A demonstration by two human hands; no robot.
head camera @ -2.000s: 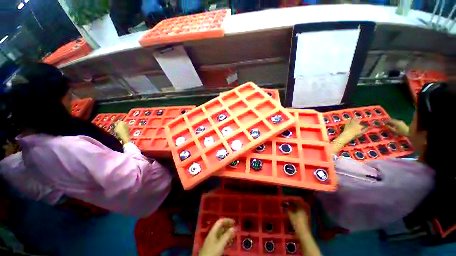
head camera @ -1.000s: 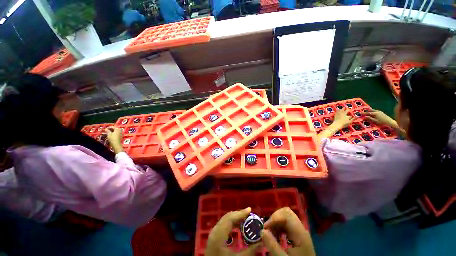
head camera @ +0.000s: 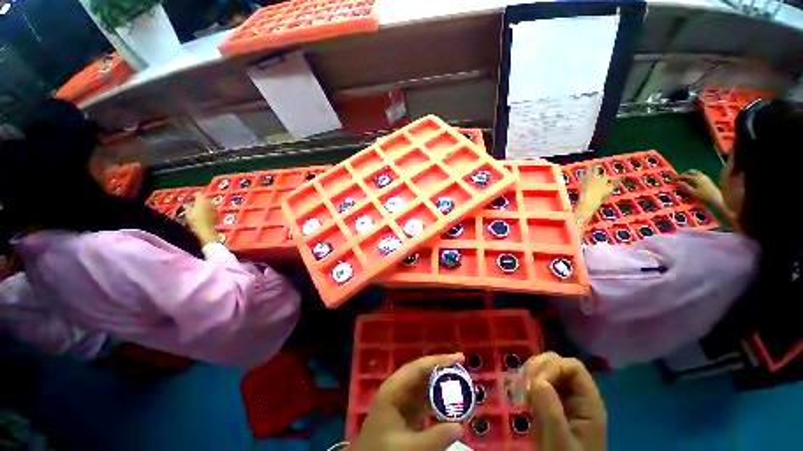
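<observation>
My left hand (head camera: pixel 407 407) holds a round watch head (head camera: pixel 452 393) between thumb and fingers, its face towards me. The watch head has a silver rim, a dark face and a bright white patch. My right hand (head camera: pixel 563 401), just to its right, pinches a faint translucent piece (head camera: pixel 518 388), possibly clear film. Both hands are over the lap-level red-orange working tray (head camera: pixel 431 328). Several dark watch heads lie in its right-hand pockets. The hands hide part of the tray.
An angled upper tray (head camera: pixel 414 163) lies across another red-orange tray (head camera: pixel 537 207) ahead; both are partly filled. Pink-coated people sit at left (head camera: pixel 150 286) and right (head camera: pixel 660 291), hands at their own trays. A red stool (head camera: pixel 282 396) stands lower left.
The right hand has moved right, away from the watch head, with the translucent piece. The watch head now shows a white patch on its face. Two seconds ago, both hands were apart over the tray.
</observation>
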